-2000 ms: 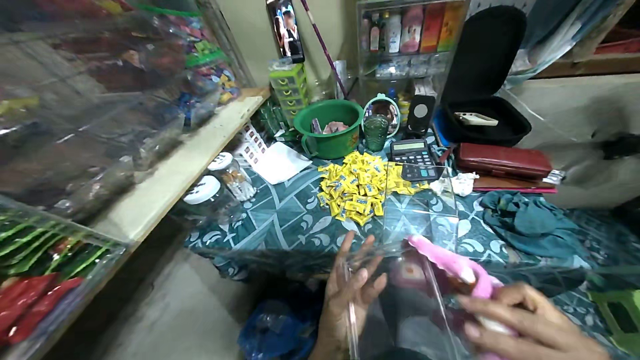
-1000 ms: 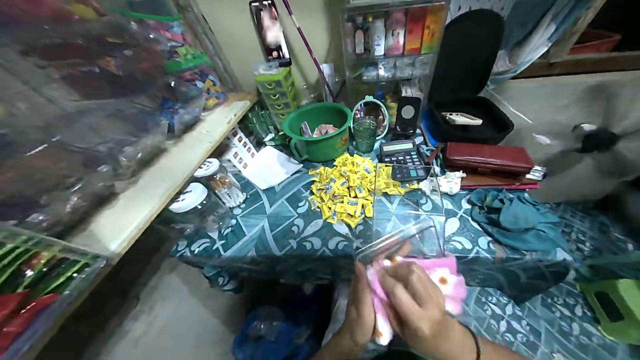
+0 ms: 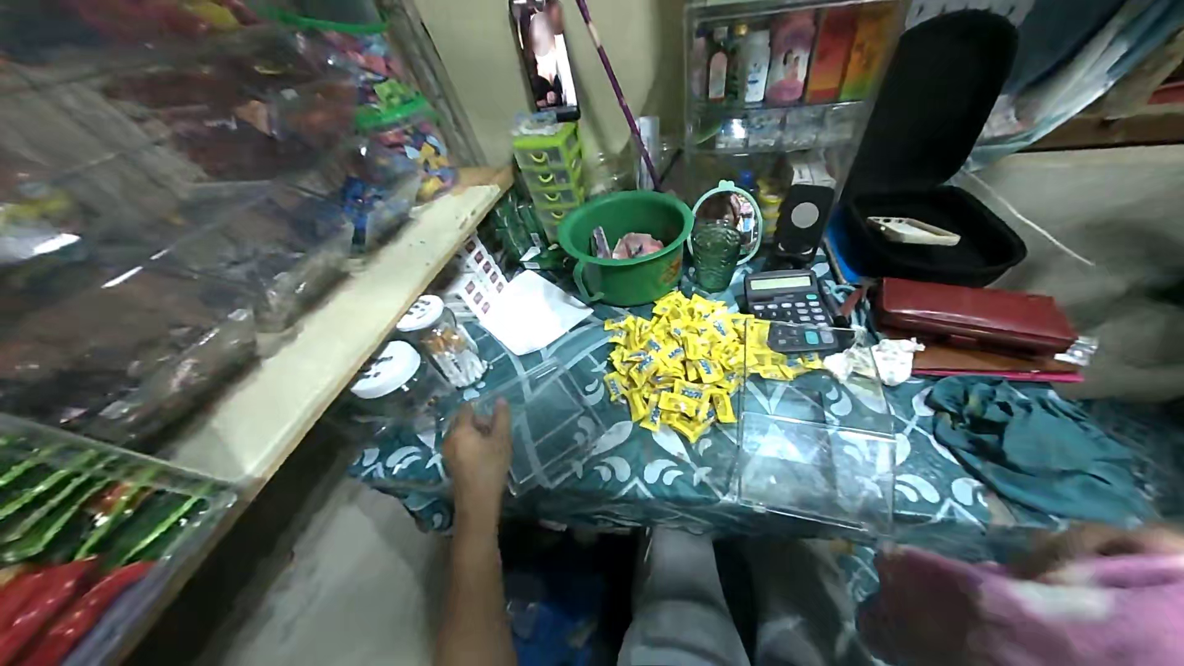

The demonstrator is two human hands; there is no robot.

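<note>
My left hand (image 3: 478, 444) is at the left part of the table, its fingers at the edge of a clear plastic panel or lid (image 3: 555, 430); whether it grips it I cannot tell. My right hand (image 3: 1101, 546), blurred at the lower right edge, holds a pink cloth (image 3: 1027, 601). A clear plastic box (image 3: 814, 462) rests at the front of the patterned tablecloth (image 3: 620, 472). Beside it lies a pile of small yellow-wrapped sweets (image 3: 680, 361), some seen through the clear plastic.
Lidded jars (image 3: 450, 347) stand near my left hand. Behind are a green plastic potty-shaped tub (image 3: 629, 277), a glass (image 3: 715, 254), a calculator (image 3: 791, 305), a red wallet (image 3: 971, 314) and an open black case (image 3: 934, 222). A wooden shelf (image 3: 342, 324) runs along the left; dark green cloth (image 3: 1036, 453) lies right.
My hands were together at the table's front with the pink cloth. Now the left has moved to the left, and the right has moved far right with the cloth.
</note>
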